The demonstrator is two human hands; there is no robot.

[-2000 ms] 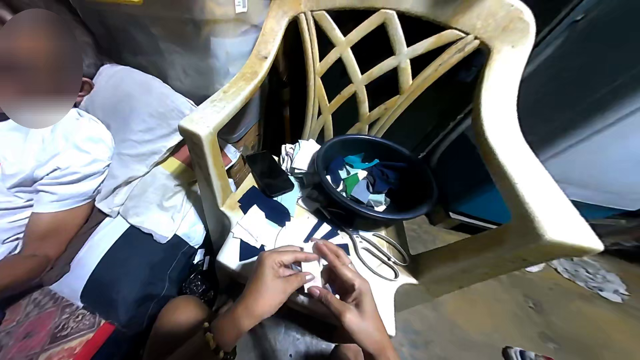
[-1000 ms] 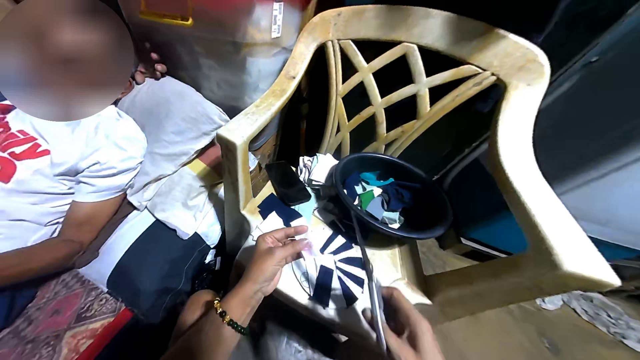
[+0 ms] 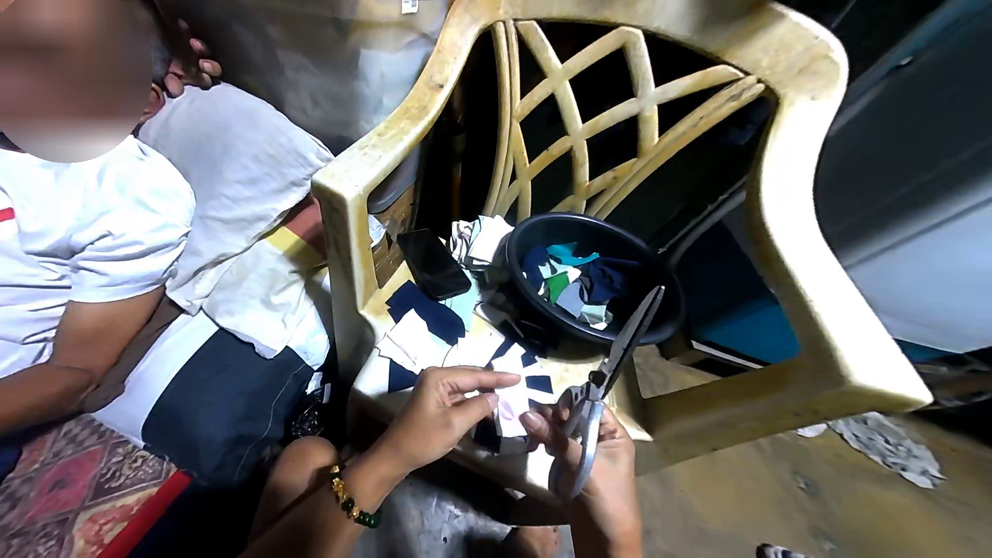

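My right hand (image 3: 593,457) grips a pair of metal scissors (image 3: 612,372) by the handles, the blades pointing up toward the black plastic bowl (image 3: 674,310). My left hand (image 3: 449,407), with a beaded bracelet on its wrist, has thumb and forefinger near a small pale fabric piece (image 3: 509,411); whether it pinches the piece is not clear. Several navy fabric pieces (image 3: 434,310) and white fabric pieces (image 3: 415,341) lie on the seat of the cream plastic chair (image 3: 620,508). Inside the bowl are blue, green and white fabric scraps (image 3: 570,283).
A dark smartphone (image 3: 432,263) lies at the left of the seat, beside folded striped cloth (image 3: 477,240). The chair's armrests (image 3: 387,147) rise on both sides. A person in a white shirt (image 3: 116,217) sits at the left against a pillow (image 3: 232,178). Grey cloth (image 3: 887,446) lies on the floor.
Two seconds ago both hands were together over the fabric and the scissors lay on the seat. My right hand has since taken up the scissors and brought them near my left hand.
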